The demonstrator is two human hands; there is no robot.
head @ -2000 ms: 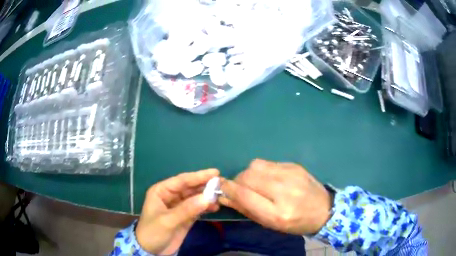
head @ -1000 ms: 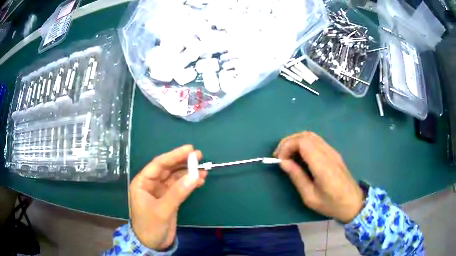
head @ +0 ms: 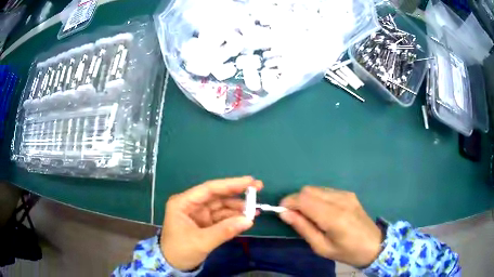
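Note:
My left hand (head: 208, 219) holds a white plastic head (head: 250, 203) edge-on between thumb and fingers, near the bench's front edge. A short white and silver piece (head: 270, 208) projects from the head to the right. My right hand (head: 333, 222) pinches the far end of that piece between thumb and forefinger. The fingers of my right hand hide its end, so I cannot tell how much is sleeve and how much is shaft.
An open clear bag (head: 234, 103) of white heads lies ahead. A parts box (head: 403, 97) of silver shafts, loose sleeves (head: 346, 74) and a lidded clear box (head: 452, 86) are on the right. A clear blister tray (head: 135, 124) with assemblies is on the left.
A second ago my hands were wide apart with a long shaft showing between them. Now my right hand is close to my left and only a short length shows.

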